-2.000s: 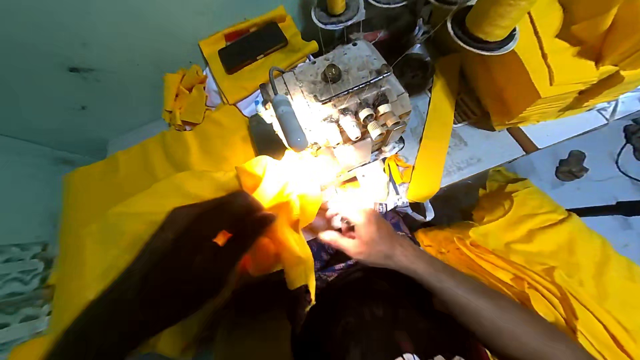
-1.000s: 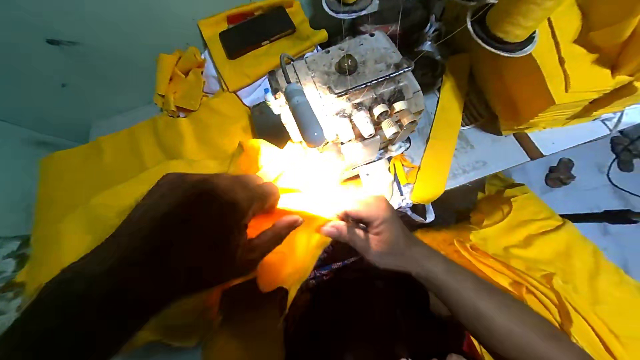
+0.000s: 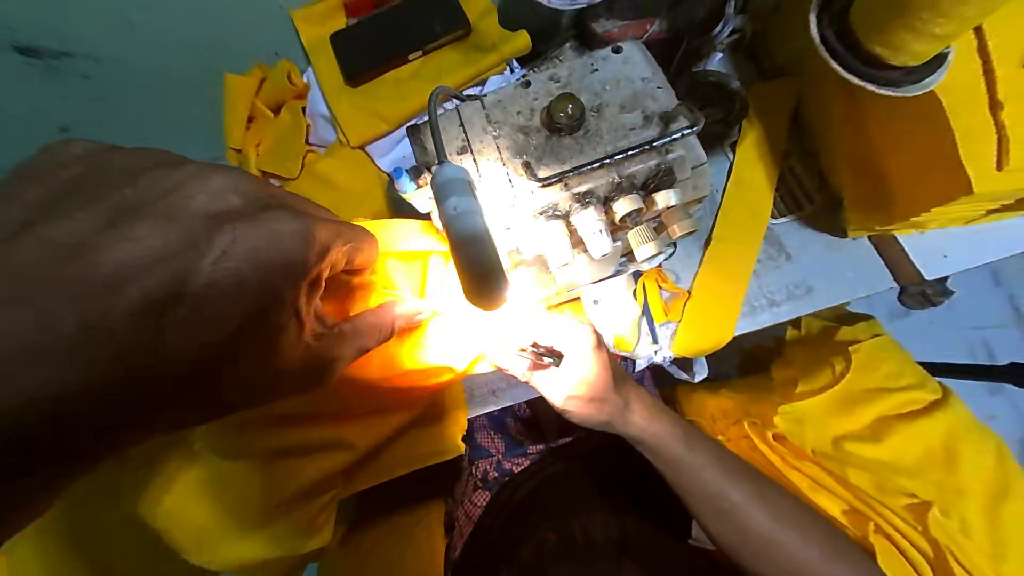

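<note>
An overlock sewing machine (image 3: 592, 120) stands ahead of me, with a tubular lamp (image 3: 470, 240) glaring over its needle area. Yellow fabric (image 3: 408, 360) lies below the lamp and spreads down to the left. My left hand (image 3: 240, 272) grips this fabric between thumb and fingers, left of the lamp. My right hand (image 3: 572, 368) is at the fabric's right edge, just below the machine front, with a small metal tool (image 3: 540, 356), perhaps thread snips, in its fingers. Glare hides the needle, the presser foot and some fingertips.
A dark phone (image 3: 400, 40) lies on folded yellow cloth at the upper left, near crumpled yellow scraps (image 3: 268, 120). A yellow strip (image 3: 736, 240) hangs right of the machine. Stacked yellow pieces (image 3: 896, 152) and a thread cone (image 3: 912, 28) are at the upper right; draped yellow fabric (image 3: 896, 432) is lower right.
The view has moved closer to the machine. My hands, together on the fabric a second ago, are now farther apart, and the metal tool now shows in my right hand.
</note>
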